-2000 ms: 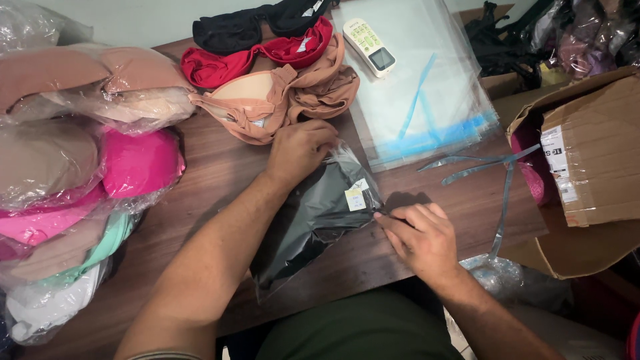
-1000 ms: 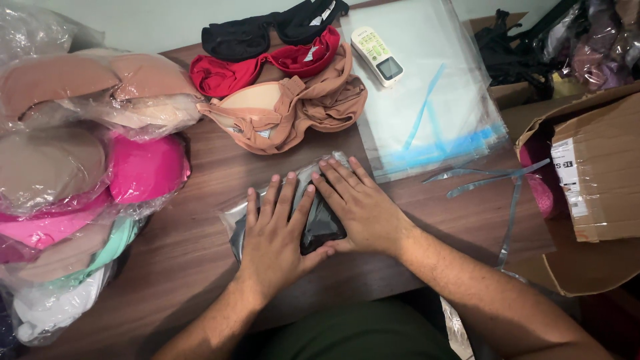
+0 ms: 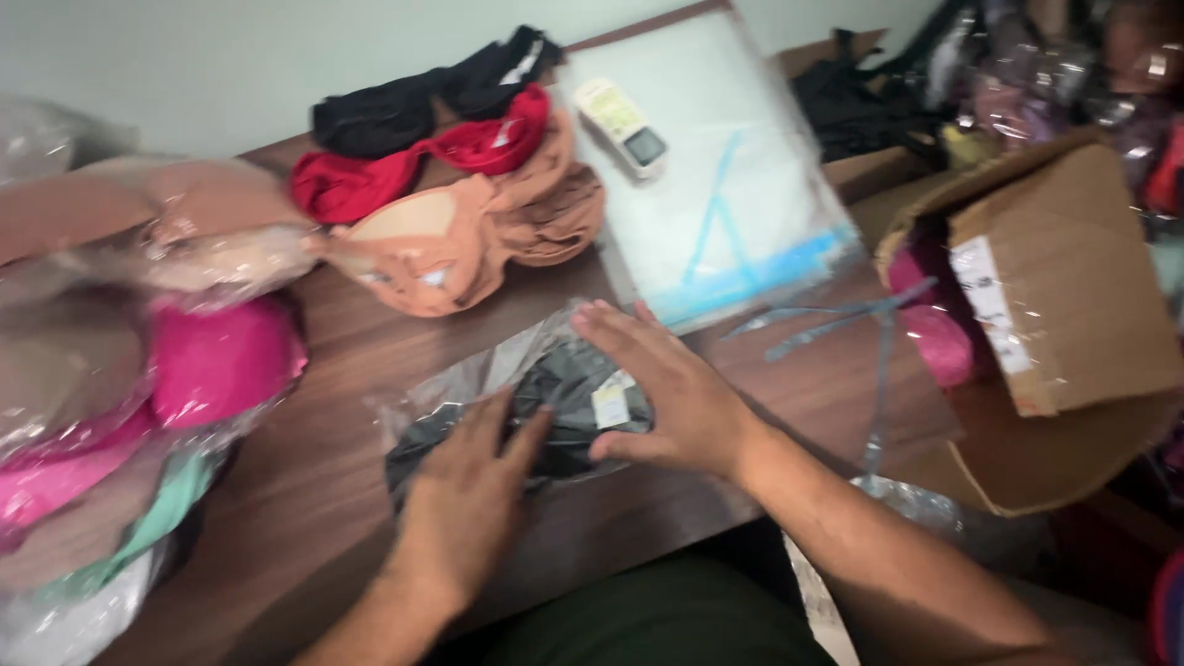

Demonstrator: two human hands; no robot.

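Observation:
A black garment in a clear plastic bag (image 3: 564, 416) lies flat on the wooden table (image 3: 351, 518), with a pale tag showing at its right end. My left hand (image 3: 472, 481) is over the bag's left part, fingers apart and blurred. Over the right end is my right hand (image 3: 675, 398), its fingers and thumb spread beside the tag. Neither hand grips anything; whether the fingertips touch the plastic I cannot tell. Behind the bag sit a tan bra (image 3: 444, 250), a red bra (image 3: 370, 185) and a black bra (image 3: 379, 120), overlapping in a row.
Bagged bras, among them a magenta one (image 3: 222, 361), are piled at the left. A white remote control (image 3: 622, 128) rests on stacked clear plastic bags (image 3: 703, 213). Grey strips (image 3: 883, 370) lie near the right table edge, beside an open cardboard box (image 3: 1073, 287).
Two seconds ago the bag was longer and my hands held its edges. One second ago both hands lay flat on it, close together; now they are farther apart and the tag shows between them.

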